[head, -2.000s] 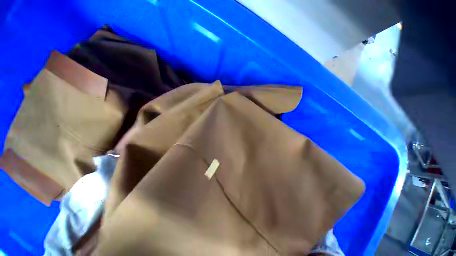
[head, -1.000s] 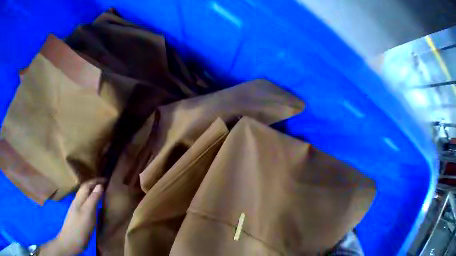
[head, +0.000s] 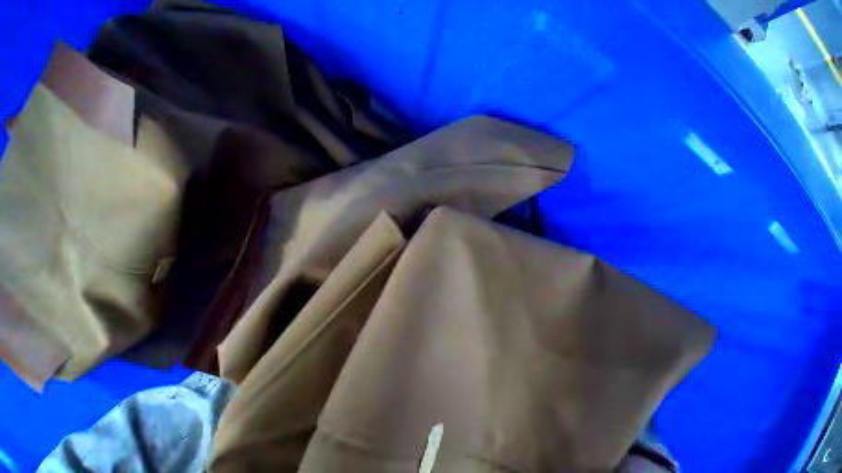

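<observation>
A brown bag body (head: 517,342) lies in front of me, its folded side towards the left and a small pale label (head: 431,448) near the bottom edge of the view. It covers both my hands. Only a light grey sleeve shows at the lower left, its end behind the bag's left side, and a bit of sleeve at the lower right. More brown bag bodies lie beyond and to the left: a tan one (head: 102,212) with reddish-brown edge flaps and a dark, crumpled one (head: 212,74). Whether my hidden fingers hold the bag cannot be seen.
A large, deep blue plastic bin (head: 628,120) surrounds the bag bodies. Its curved rim runs down the right side. Beyond the rim at the upper right are a pale floor with a yellow line and a dark bracket-like object.
My left hand, bare and visible a second ago, has gone behind the bag body, with only the sleeve showing. The view has shifted, and the label sits lower in the picture.
</observation>
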